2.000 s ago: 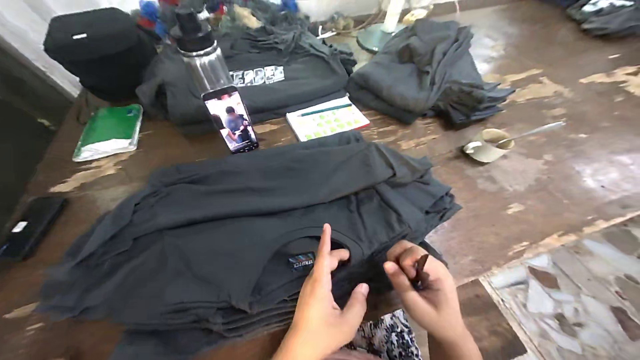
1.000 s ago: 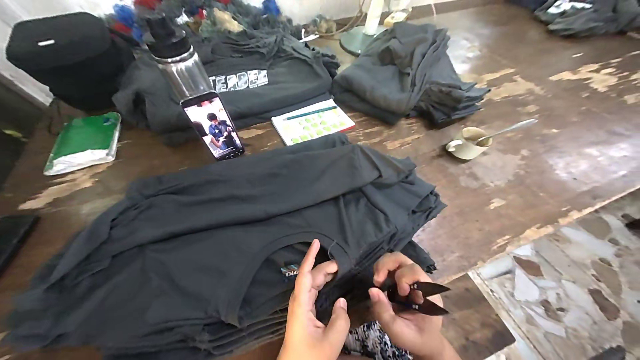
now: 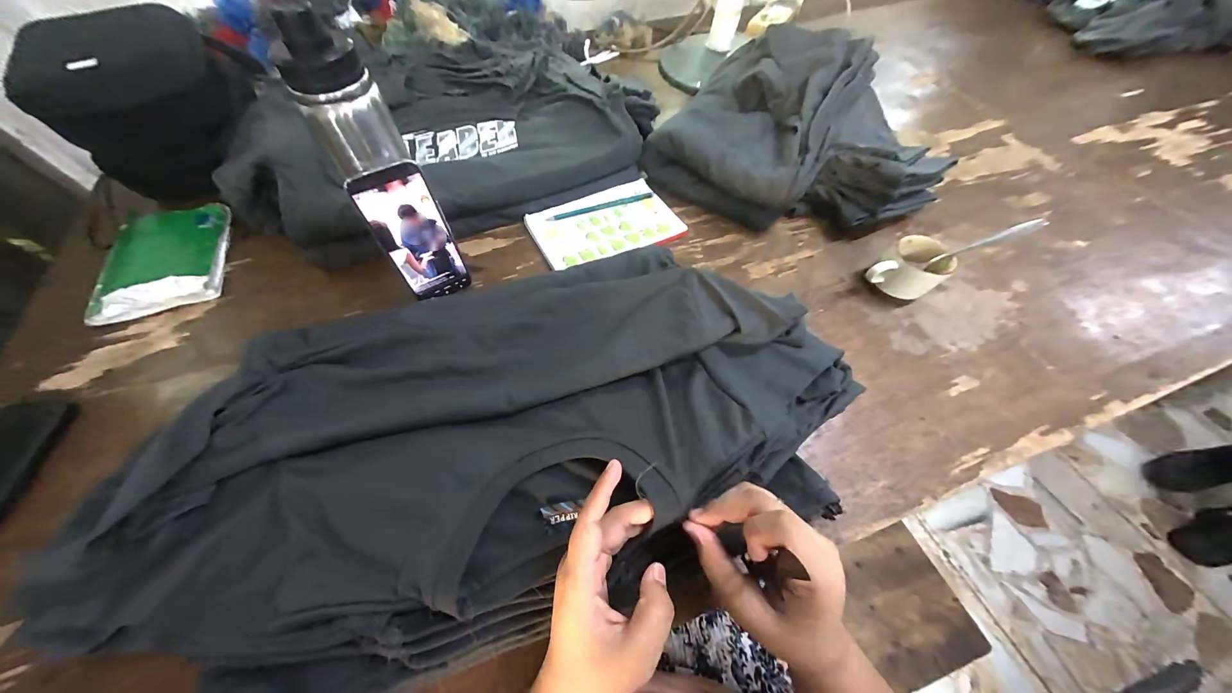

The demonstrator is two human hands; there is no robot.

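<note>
A stack of dark grey T-shirts (image 3: 385, 452) lies in front of me, its top neckline facing my hands. My left hand (image 3: 611, 587) is at the neckline's right side, index finger raised and thumb apart; whether it pinches the collar is unclear. At the collar edge, my right hand (image 3: 770, 568) has thumb and index fingertip together, near a loose thread (image 3: 647, 474). Dark thread snips (image 3: 784, 568) sit in that hand's palm, mostly hidden by the fingers. A woven neck label (image 3: 561, 513) shows inside the collar.
Behind the stack stand a smartphone (image 3: 409, 231) and a steel bottle (image 3: 351, 125). A notepad with a pencil (image 3: 606, 226), more folded dark garments (image 3: 770, 125), a green packet (image 3: 159, 255) and a cup with a spoon (image 3: 910, 269) lie around. Someone's dark shoes (image 3: 1198, 472) show at right.
The snips, whose blades pointed out of my right hand a second ago, are now tucked in its palm. That hand has moved to the collar edge.
</note>
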